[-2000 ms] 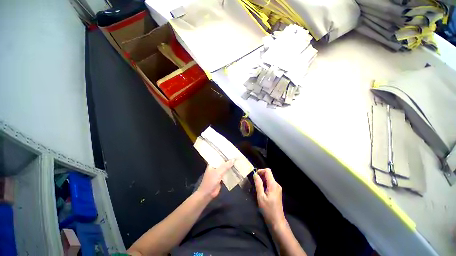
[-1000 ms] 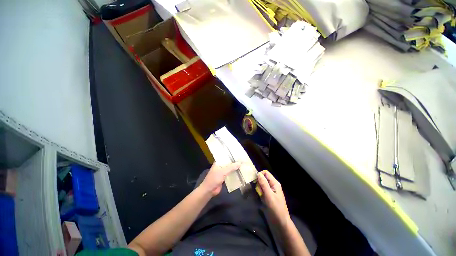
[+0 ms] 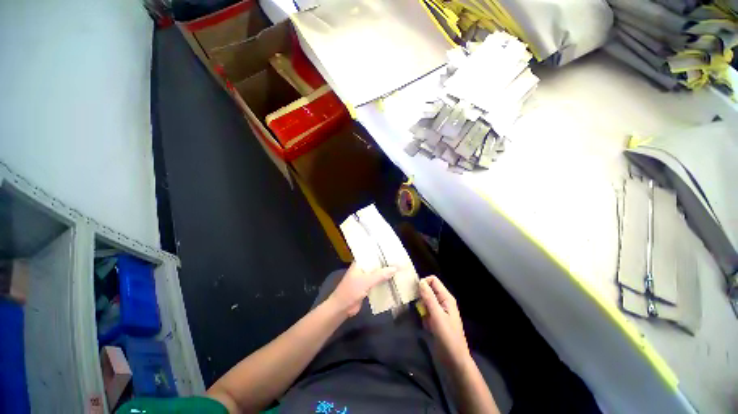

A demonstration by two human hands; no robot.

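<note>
A beige zipper panel [image 3: 374, 241] is held over my lap, with a dark zipper line running down its length. My left hand [image 3: 354, 289] grips its lower left part, thumb on top. My right hand [image 3: 438, 306] is at the panel's lower right corner, fingers closed around small snips with a yellow handle [image 3: 420, 308]; the blades are not clearly visible. A fanned heap of similar panels [image 3: 467, 133] lies on the table. A flat stack of zipper panels [image 3: 650, 238] lies at the right.
The white worktable [image 3: 518, 190] has yellow edge tape. A curved grey strip [image 3: 688, 179] lies beside the stack. Large grey pieces with yellow edges [image 3: 670, 40] are at the back. A tape roll [image 3: 409, 200] hangs below the edge. Open cartons [image 3: 303, 121] stand ahead; blue bins [image 3: 138, 296] sit in shelving, lower left.
The view has shifted slightly, so table and cartons sit a little further right. The left hand and panel have moved slightly right. Both hands keep nearly the same hold.
</note>
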